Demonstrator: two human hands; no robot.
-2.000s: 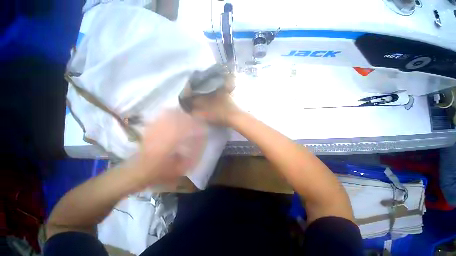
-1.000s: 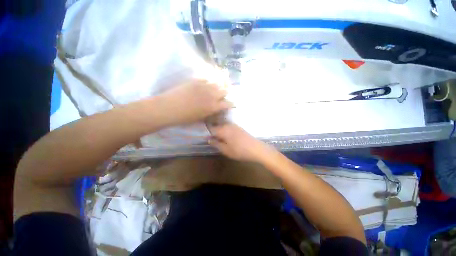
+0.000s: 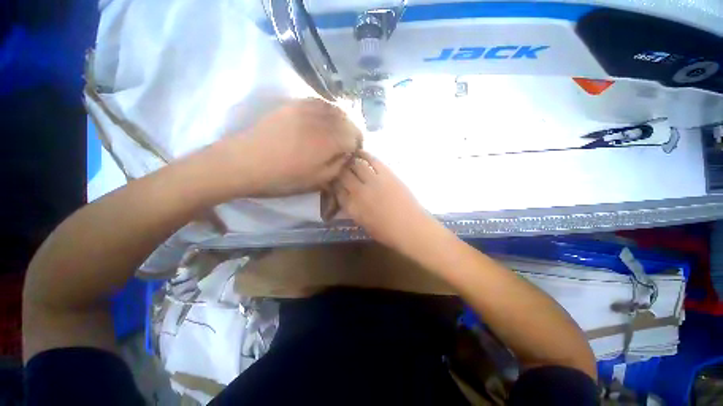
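Note:
A white cloth panel (image 3: 182, 71) with tan edges lies left of the needle area and hangs over the table's front edge. My left hand (image 3: 305, 147) lies on it just below the presser area, fingertips closed on the cloth's edge. My right hand (image 3: 369, 190) meets it from the right, fingers pinching a small dark tan fold (image 3: 329, 204) of the work. The sewing machine (image 3: 507, 40) is white with a blue stripe. Lamp glare hides the needle and the exact fingertip contact.
A grey ribbed table edge (image 3: 555, 224) runs in front. Below it, crumpled white cloth (image 3: 198, 317) lies at left and a tied stack of white pieces with tan bands (image 3: 571, 305) lies in blue at right. A chrome loop (image 3: 301, 40) stands close above my left hand.
My left hand moved from a blur over the cloth to the needle area. My right hand came down and right, then up against my left. The dark fold moved down with them, and the view shifted.

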